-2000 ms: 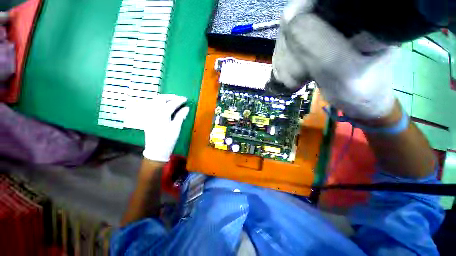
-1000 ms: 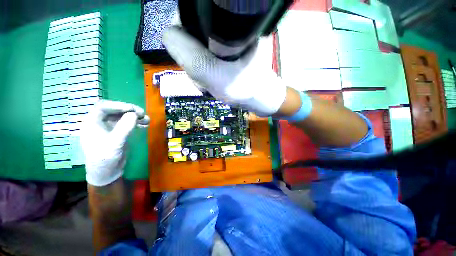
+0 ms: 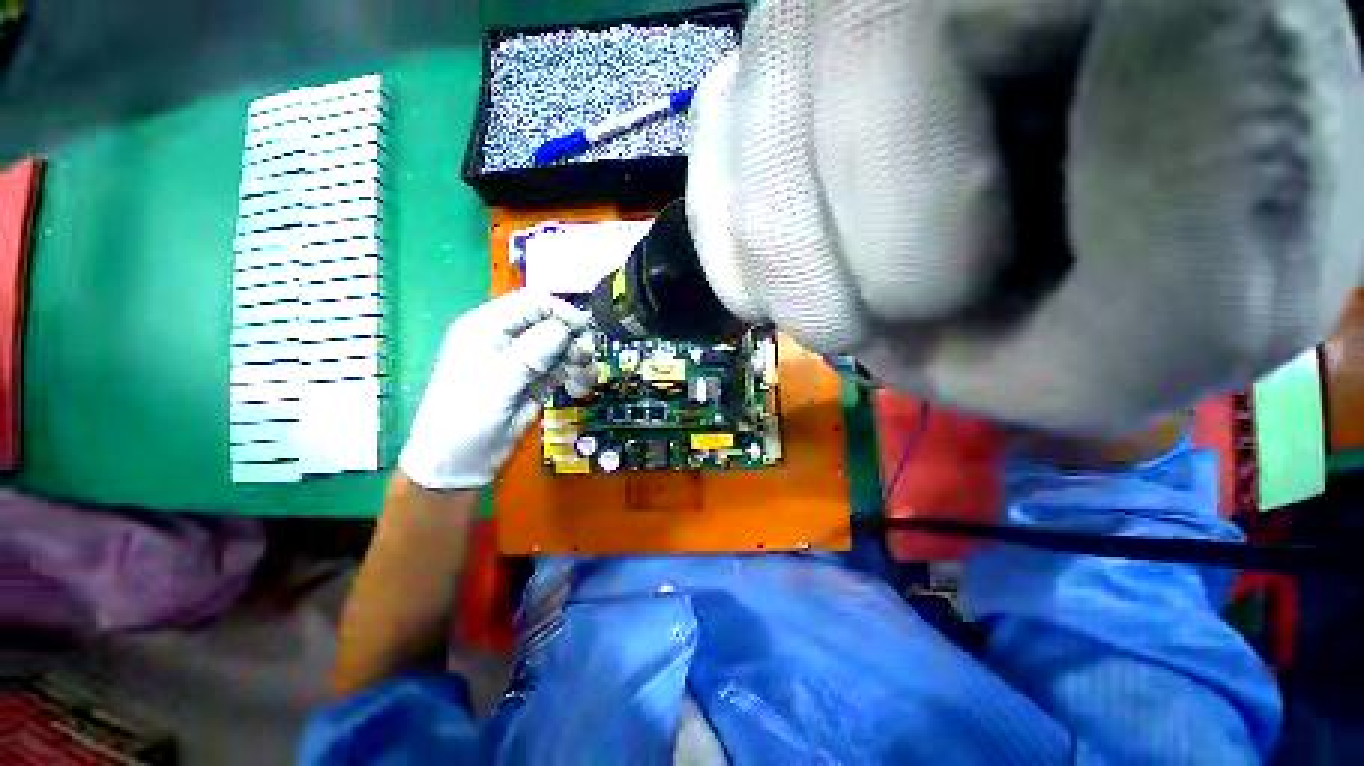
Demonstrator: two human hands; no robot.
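Observation:
The dark green circuit board (image 3: 658,412), crowded with yellow and silver parts, lies on the orange-brown fixture (image 3: 673,524). The pale heat sink (image 3: 584,258) runs along the board's far edge. My gloved right hand (image 3: 1032,210) is large and close to the camera, wrapped around the black electric screwdriver (image 3: 666,285), whose lower end points down at the board's upper left. My gloved left hand (image 3: 501,382) is over the board's left edge, its fingertips pinched together beside the screwdriver's end. Whether they hold something cannot be made out.
A black tray (image 3: 598,187) of tiny silver screws (image 3: 598,83) stands beyond the fixture, with a blue and white marker pen (image 3: 613,126) on them. Overlapping pale strips (image 3: 311,285) lie on the green mat at left. A red foam sheet (image 3: 942,479) and a pale plate (image 3: 1289,427) are at right.
My left hand has moved from beside the strips to the board's left edge, next to the screwdriver. My right hand has come much closer to the camera, and the screwdriver's lower end now shows.

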